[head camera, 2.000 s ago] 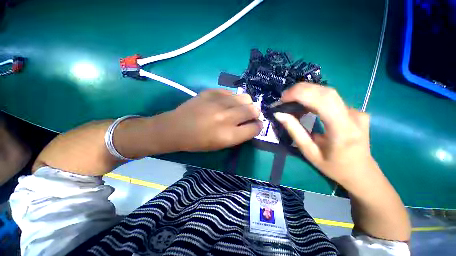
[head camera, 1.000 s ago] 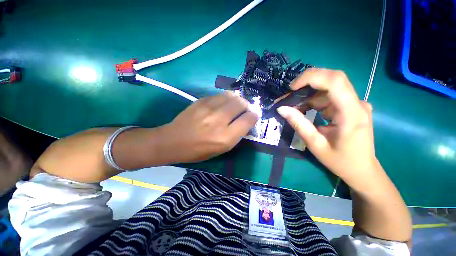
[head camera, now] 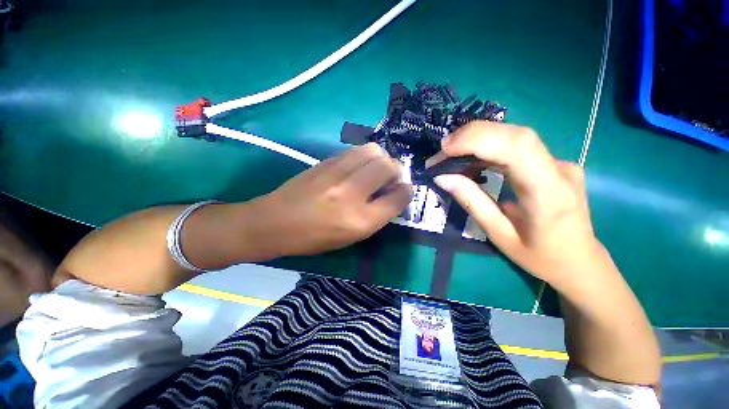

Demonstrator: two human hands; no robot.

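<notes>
My left hand (head camera: pixel 344 196) is closed on the end of the white cable (head camera: pixel 264 142); its fingertips hide the wire ends. My right hand (head camera: pixel 523 192) holds a black connector housing (head camera: pixel 457 166) between thumb and fingers, its tip close to my left fingertips. Whether they touch cannot be told. The red-and-black plug (head camera: pixel 193 118) lies left, with two white leads from it. A heap of loose black housings (head camera: pixel 428 112) lies just above my hands. The white sheet (head camera: pixel 428 209) shows under my fingertips, crossed by black tape (head camera: pixel 442 264).
The green bench (head camera: pixel 240 48) has a blue-rimmed tray (head camera: pixel 679 124) at the upper right. A small dark strip (head camera: pixel 356 133) lies beside the heap. Grey floor with a yellow line (head camera: pixel 228 295) shows below the bench edge. Part of another person's arm (head camera: pixel 20 260) shows at the left edge.
The red-and-black plug has shifted slightly left and its cable with it. A second plug at the far left is out of view now. Both hands keep nearly the same pose and hold.
</notes>
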